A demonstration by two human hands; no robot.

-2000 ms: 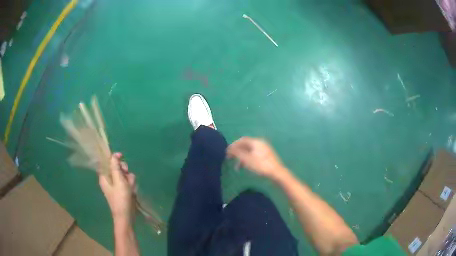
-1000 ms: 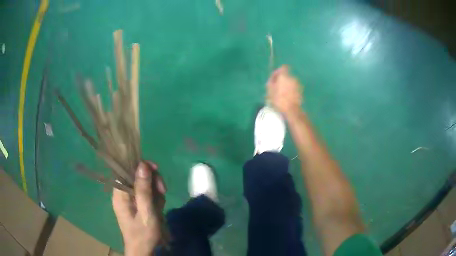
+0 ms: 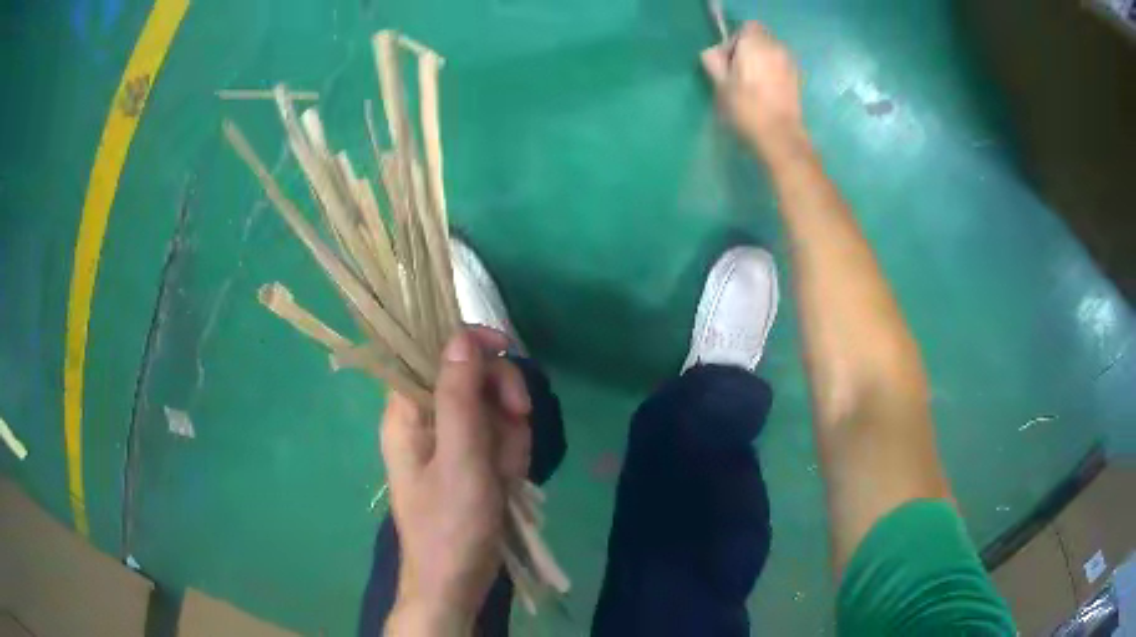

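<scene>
My left hand [image 3: 455,460] is closed around a bunch of tan cardboard strips [image 3: 386,249] in the lower middle of the view. The strips fan out above the fist, and their short ends stick out below it. My right hand [image 3: 757,81] is stretched forward at the top, right of centre, with its fingers closed on a thin strip [image 3: 719,18]. That strip runs up to the picture's top edge and is partly cut off. Both hands are bare.
My white shoes [image 3: 735,305] stand on the green floor. A yellow line [image 3: 94,249] runs down the left. A thin strip [image 3: 268,95] and a small pale scrap [image 3: 179,422] lie on the floor. Brown cartons [image 3: 62,566] edge the lower left; others [image 3: 1053,566] stand lower right.
My right hand has moved up and forward, and now grips a strip at the top of the view. The bunch in my left hand has shifted right, towards the middle. My feet have stepped forward.
</scene>
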